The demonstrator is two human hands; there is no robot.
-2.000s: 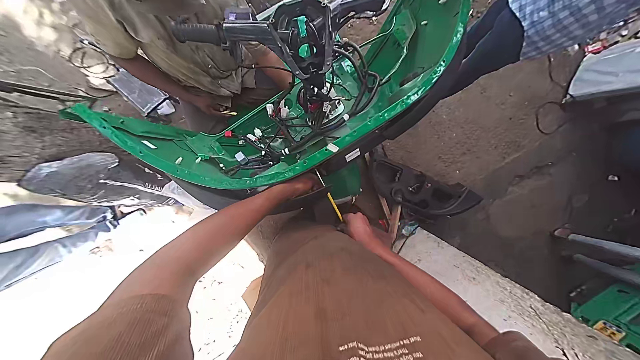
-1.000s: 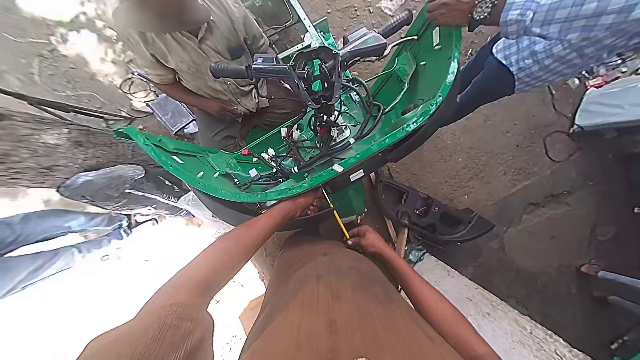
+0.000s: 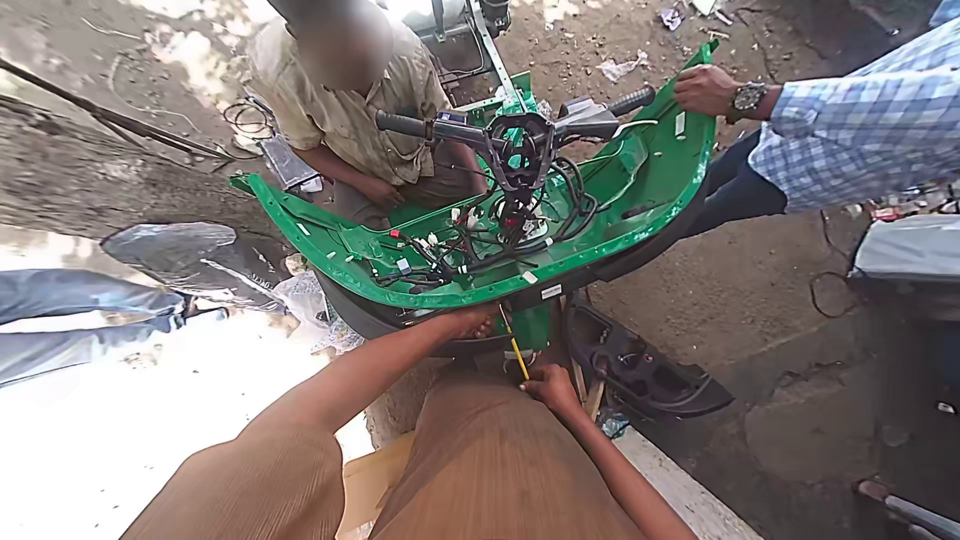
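A green vehicle front body panel (image 3: 420,298) spans the middle of the view, with handlebars (image 3: 465,133) and a bundle of black wiring (image 3: 570,195) inside its curve. My left hand (image 3: 474,322) is at the panel's lower edge, its fingers partly hidden under the rim; whether they grip something cannot be told. My right hand (image 3: 551,386) holds the end of a thin yellow-handled tool (image 3: 518,355), probably a screwdriver, whose metal shaft points up to the underside of the panel, beside my left hand. A black trim strip (image 3: 592,281) runs along the panel's lower edge.
Opposite me a person (image 3: 360,112) sits behind the panel. At the right another person's hand (image 3: 705,90) holds the panel's upper end. A black plastic moulded part (image 3: 649,367) lies on the ground at the lower right. Clear plastic wrapping (image 3: 307,304) lies at the left.
The co-worker's hand at the panel's right end has come into view since the oldest frame. My hands stay near the panel's lower edge, the yellow tool still in my right hand. The view has shifted.
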